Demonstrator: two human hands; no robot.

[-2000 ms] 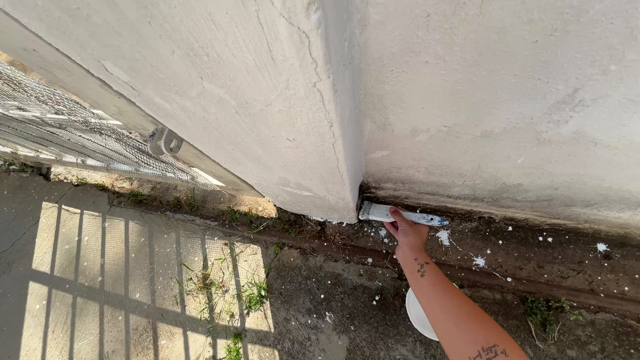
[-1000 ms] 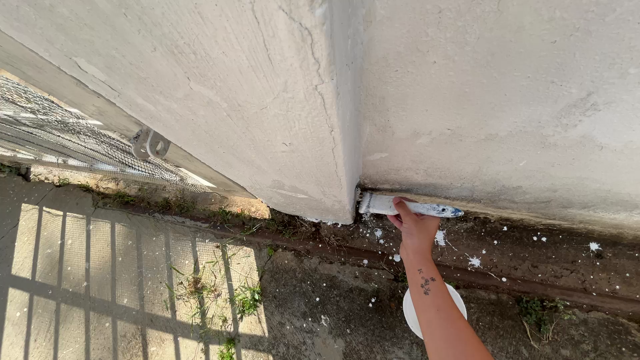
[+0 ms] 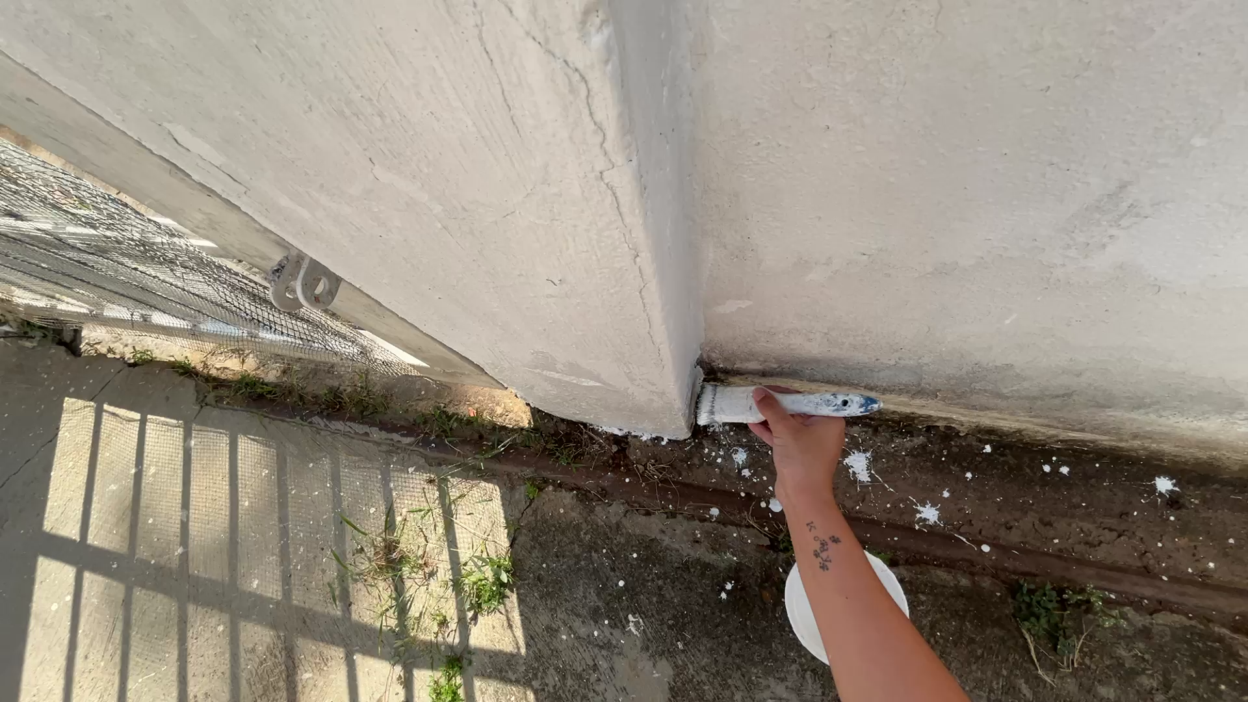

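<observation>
My right hand (image 3: 804, 444) grips a paint-covered paintbrush (image 3: 829, 404) by its handle. The brush lies roughly level, its bristles touching the base of the white masonry pillar (image 3: 546, 244) at the inner corner where it meets the wall (image 3: 975, 214). The handle's blue tip points right. Under my forearm, partly hidden, a round white container or lid (image 3: 804, 619) rests on the ground. White paint splatters mark the soil beside the wall. My left hand is outside the view.
Wire mesh (image 3: 175, 263) and a metal bracket (image 3: 304, 283) are at the left of the pillar. Weeds (image 3: 486, 582) grow from the concrete, with more (image 3: 1061, 619) at the lower right. A soil strip (image 3: 1102, 526) follows the wall. Barred shadows fall at lower left.
My right hand stays on the brush at the foot of the pillar, with only a slight shift. The forearm stands a little more upright than two seconds ago.
</observation>
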